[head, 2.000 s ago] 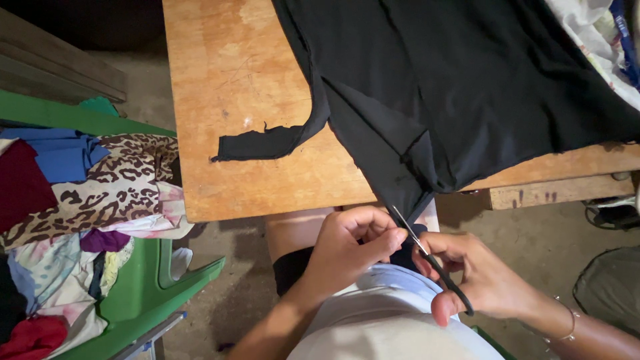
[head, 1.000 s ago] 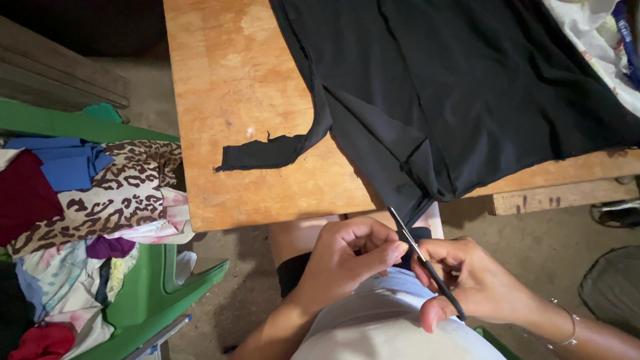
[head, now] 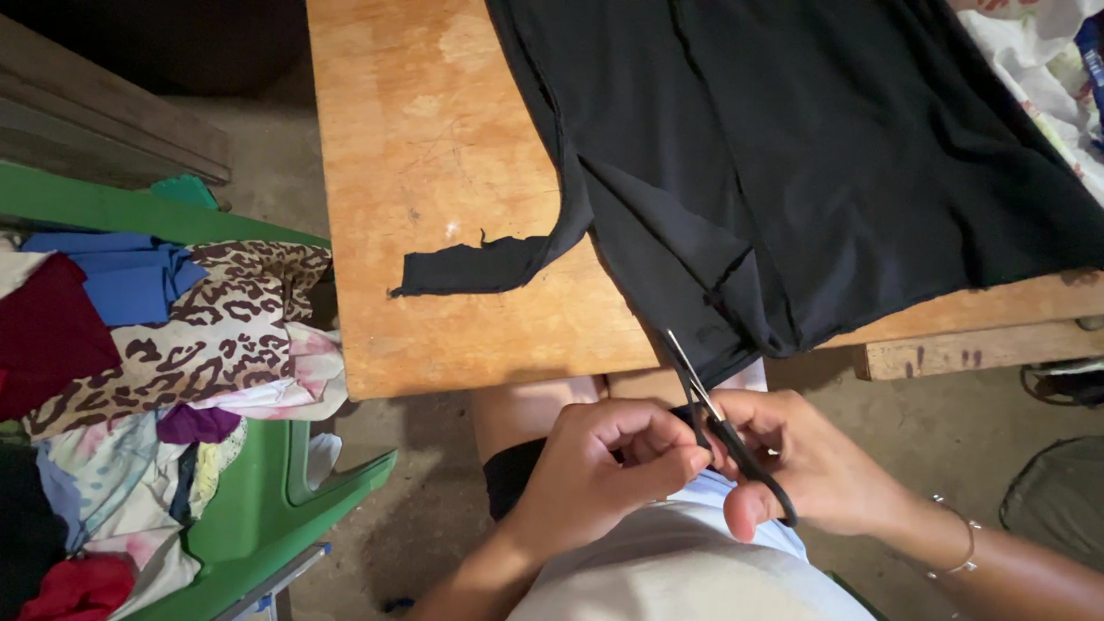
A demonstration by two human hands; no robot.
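Note:
Black fabric lies over the wooden table and hangs past its front edge, with a narrow strip of it curling out to the left. My right hand is closed around the black handles of a pair of scissors. Their blades point up and away, slightly parted, at the hanging corner of the fabric. Close beside them, my left hand pinches a thin black piece of fabric between thumb and fingers, near the scissors' pivot.
The wooden table reaches across the top. At left, a green plastic chair holds piled clothes, with leopard-print cloth among them. White floral fabric lies at the table's upper right. A wooden bar juts below the table's edge.
Little has changed: my hands stay close together at the table's front edge, and the scissors have shifted slightly against the fabric's hanging corner.

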